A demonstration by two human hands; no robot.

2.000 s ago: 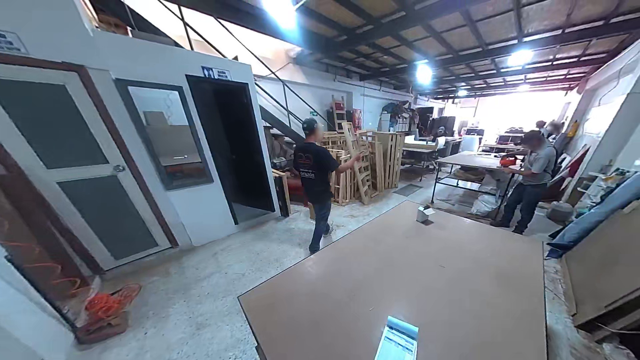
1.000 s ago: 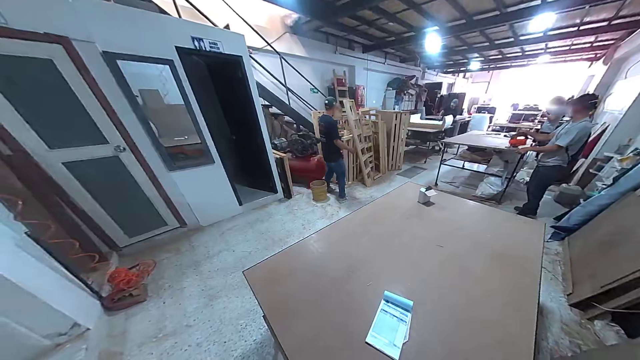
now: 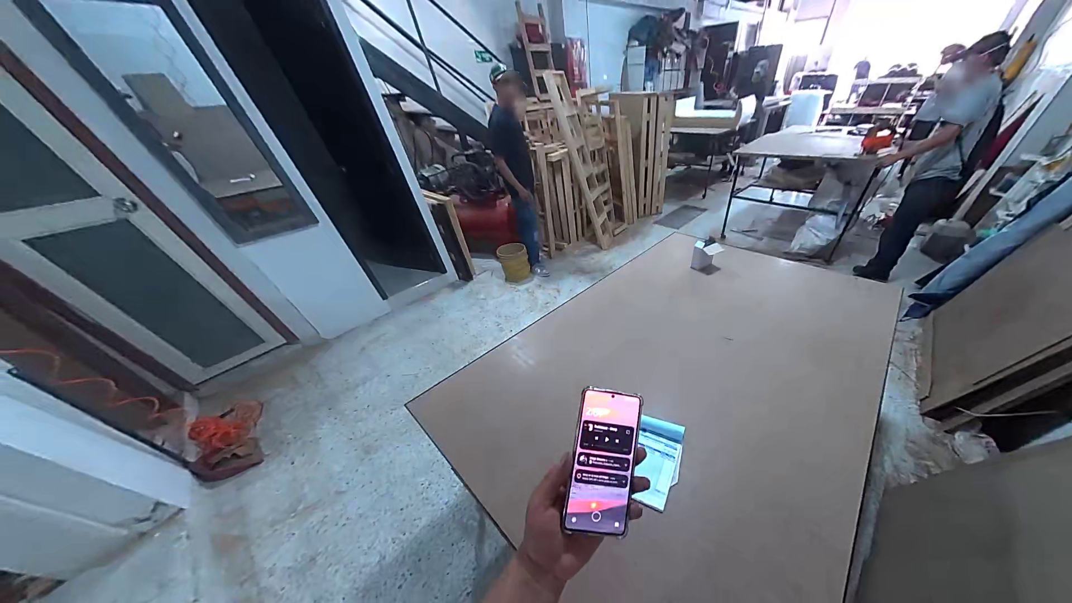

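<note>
My left hand [image 3: 559, 536] comes in from the bottom edge and holds a smartphone [image 3: 604, 461] upright, its screen lit. Its thumb lies along the phone's left side, and fingertips show on the right side. Partly hidden behind the phone, a pad of printed forms [image 3: 662, 461] with a blue top edge lies on the large brown tabletop [image 3: 754, 377]. Near the tabletop's far edge stands a small white box [image 3: 706, 254] with raised flaps. My right hand is not in view.
A person [image 3: 512, 159] stands beyond the table by a yellow bucket [image 3: 513, 262] and wooden frames [image 3: 578, 159]. Another person [image 3: 942, 151] is at a far worktable [image 3: 796, 144]. Orange coiled hose [image 3: 224, 431] lies on the floor at left; boards [image 3: 997, 318] lean at right.
My left hand has come into view with the lit phone in it. The person in dark clothes, earlier mid-floor, now stands by the yellow bucket and wooden frames.
</note>
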